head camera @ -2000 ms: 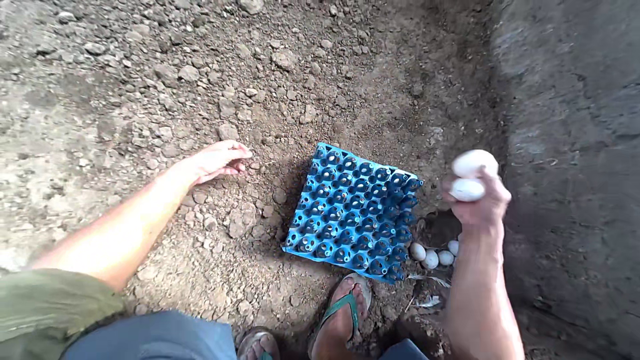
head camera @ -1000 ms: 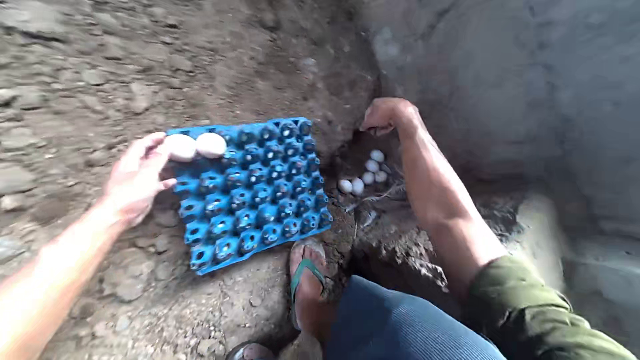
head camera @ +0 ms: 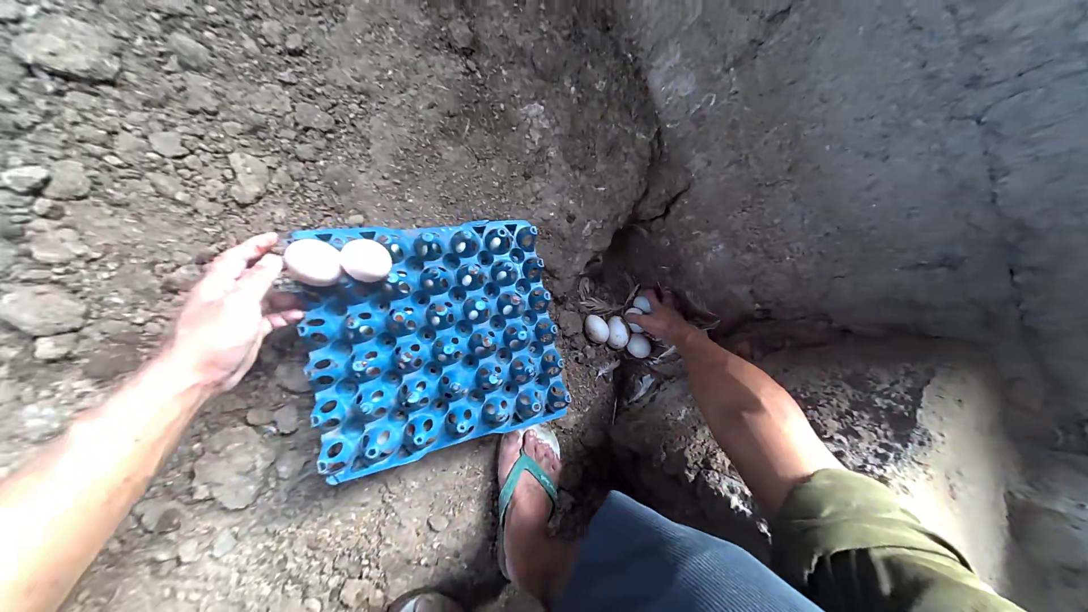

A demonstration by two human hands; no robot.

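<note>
A blue plastic egg tray (head camera: 442,340) lies on the dirt floor. Two white eggs (head camera: 340,261) sit side by side at its upper left corner. My left hand (head camera: 242,310) is beside that corner, fingers apart, close to the left egg and holding nothing. At the foot of the wall, my right hand (head camera: 660,319) reaches into a group of white eggs (head camera: 618,332), its fingers on one or two at the back; whether they are gripped is not clear. Feathers lie around this group.
A rough wall (head camera: 833,153) rises on the right, with a ledge (head camera: 884,408) at its foot. Stones and clods (head camera: 64,47) cover the ground at the left. My foot in a green-strapped sandal (head camera: 529,484) stands just below the tray.
Two seconds ago my right hand held eggs beside the tray; from one second ago, two eggs are in the tray. Since then my right hand has moved down to the eggs by the wall.
</note>
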